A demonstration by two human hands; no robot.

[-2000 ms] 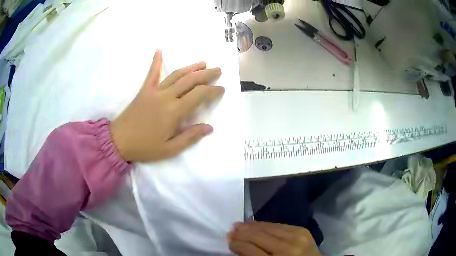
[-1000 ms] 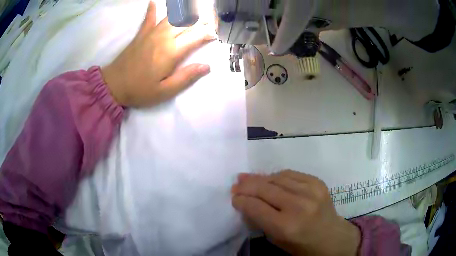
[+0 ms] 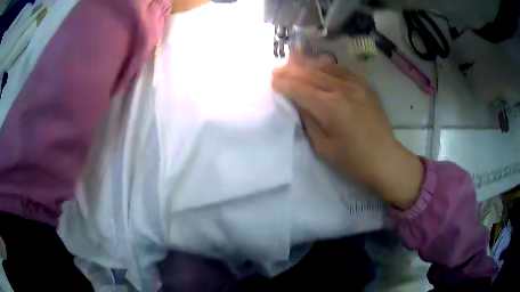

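The white fabric piece (image 3: 228, 154) lies over the machine bed and hangs towards the lap, its lower part creased and folded. My right hand (image 3: 348, 114), slightly blurred, has its fingertips closed on the fabric's right edge, just below the presser foot (image 3: 280, 43). Only a strip of my left hand (image 3: 188, 5) shows at the top edge, beyond its pink sleeve; its fingers are out of the picture. Bright lamp glare washes out the cloth left of the needle area.
The sewing machine head (image 3: 353, 11) is at the top. The cream ribbed knob (image 3: 362, 47), pink-handled snips (image 3: 413, 73) and black scissors (image 3: 426, 34) are right of the needle. A thin white strip (image 3: 434, 134) stands upright, and the ruler scale (image 3: 496, 174) is partly covered by my right arm.
My right hand has moved up along the fabric edge to beside the presser foot. My left hand has gone up, mostly out of view. The cloth's lower part is now bunched and folded.
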